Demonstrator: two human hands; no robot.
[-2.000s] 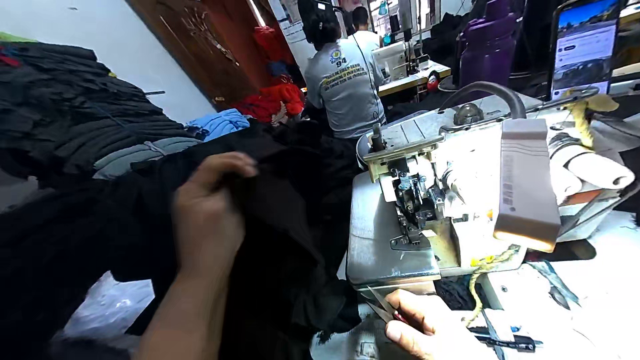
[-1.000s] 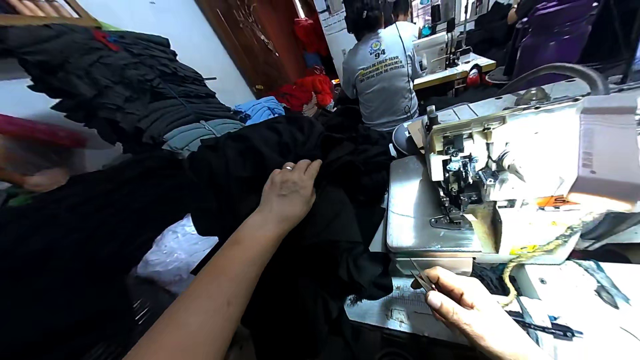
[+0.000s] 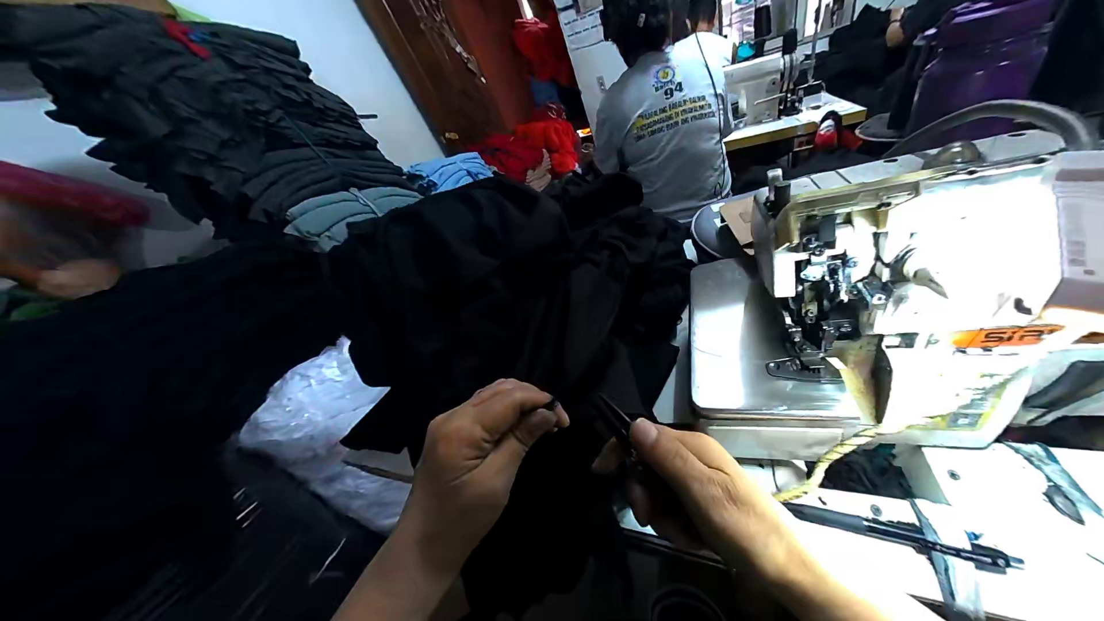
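Observation:
Black fabric (image 3: 517,267) lies heaped in the middle, left of an overlock sewing machine (image 3: 931,276). My left hand (image 3: 483,448) is low in front of the heap, thumb and forefinger pinched on a small dark piece, probably fabric or thread. Just to its right, my right hand (image 3: 690,483) holds small dark thread snips or tweezers (image 3: 614,418), whose tip points up and left toward the left hand; which tool it is cannot be told. The metal plate (image 3: 733,345) of the machine is beside my right hand.
A stack of dark cut fabric (image 3: 216,112) stands at the upper left, and a clear plastic bag (image 3: 319,414) is below it. A black pen (image 3: 897,530) lies on the machine table at the right. A person in a grey shirt (image 3: 668,129) sits beyond the black heap.
My left hand has come down from the black fabric to beside my right hand. My right hand, with its tool, has moved left from the machine's front edge.

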